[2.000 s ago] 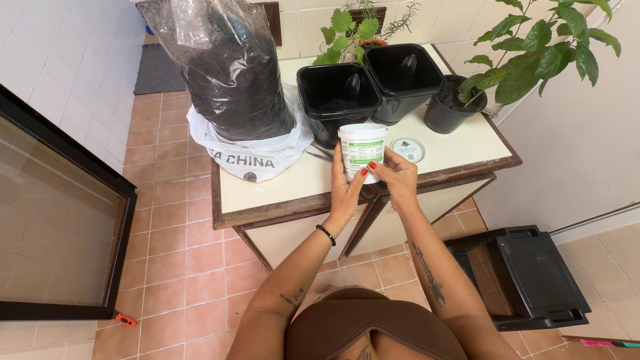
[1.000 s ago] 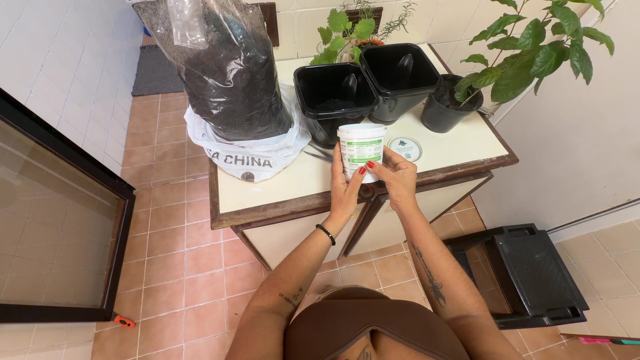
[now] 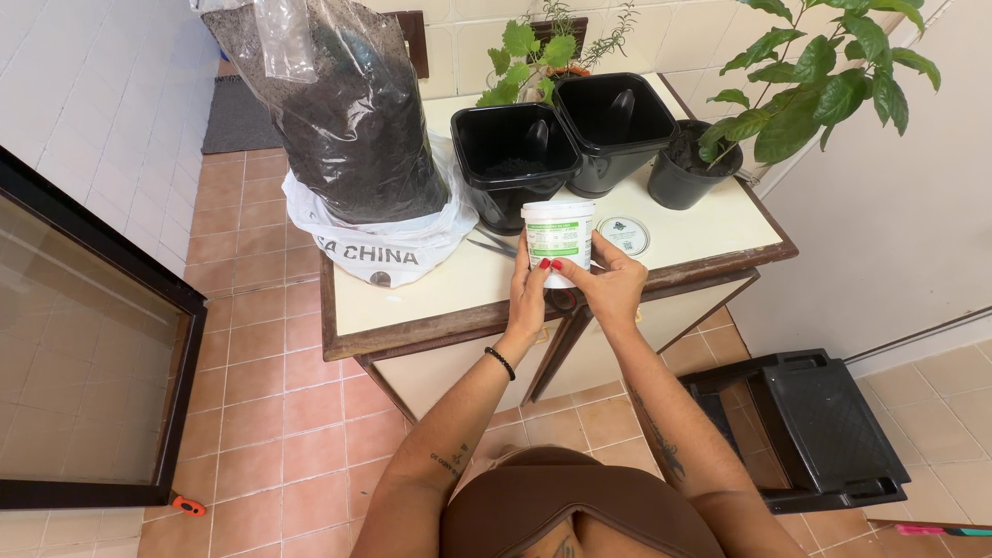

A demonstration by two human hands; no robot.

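Between my left hand [image 3: 529, 298] and my right hand [image 3: 612, 283] I hold a white plastic tub [image 3: 559, 242] with a green-and-white label, over the front edge of the cabinet top. Its round lid [image 3: 623, 235] lies on the top to the right. Scissors [image 3: 496, 245] lie behind my left hand, partly hidden by the tub. Behind the tub stands a square black pot [image 3: 515, 174] with some dark material inside. A second black pot [image 3: 612, 116] touches or nearly touches it at the right; its bottom is in shadow.
A clear bag of dark soil [image 3: 360, 132] stands in a white plastic bag [image 3: 372, 252] at the left. A potted leafy plant [image 3: 682, 178] is at the right, a smaller green plant [image 3: 515, 62] behind the pots. A black step stool [image 3: 829, 426] stands on the floor.
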